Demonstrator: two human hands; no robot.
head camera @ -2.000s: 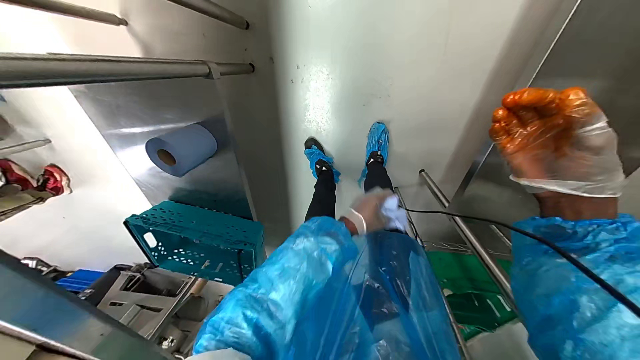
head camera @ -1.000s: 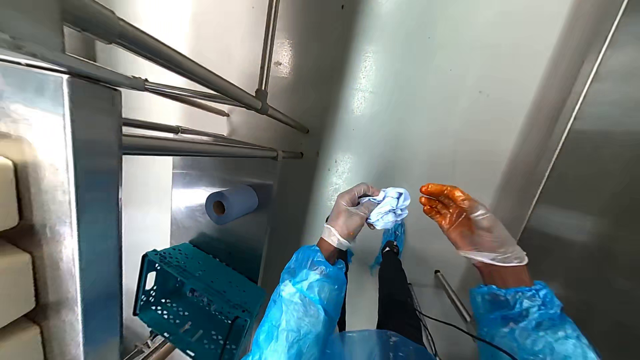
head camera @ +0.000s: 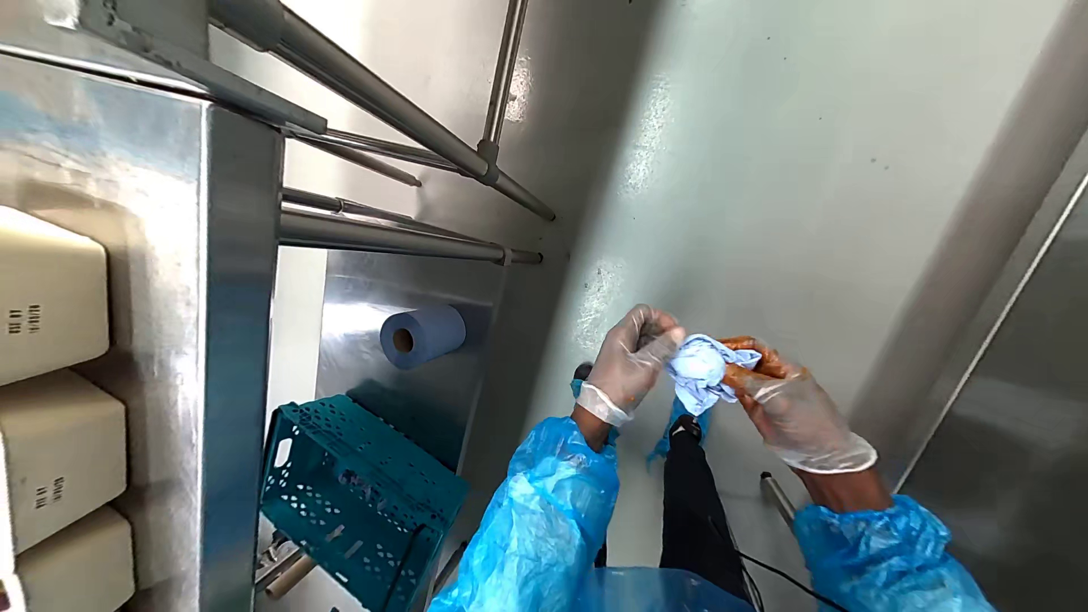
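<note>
My right hand [head camera: 778, 395], in a clear glove with orange-brown sauce on its fingers, grips a crumpled blue paper towel [head camera: 701, 367]. Close against the towel's left side is my left hand [head camera: 631, 361], also in a clear glove with a small orange smear; its fingers are bent, and whether they still pinch the towel's edge is unclear. Blue plastic sleeves cover both forearms. Below the hands, my feet wear blue shoe covers.
A blue paper roll [head camera: 433, 333] lies on a metal surface at the left, above a teal perforated crate [head camera: 353, 501]. Metal rails [head camera: 399, 234] cross the upper left. Cream-coloured blocks [head camera: 55, 459] rest on a steel table [head camera: 161, 314]. A black cable [head camera: 786, 578] hangs near my right leg.
The towel was in my left hand, and my right hand was apart from it. Now my right hand has come in from the right and holds the towel. The view has shifted.
</note>
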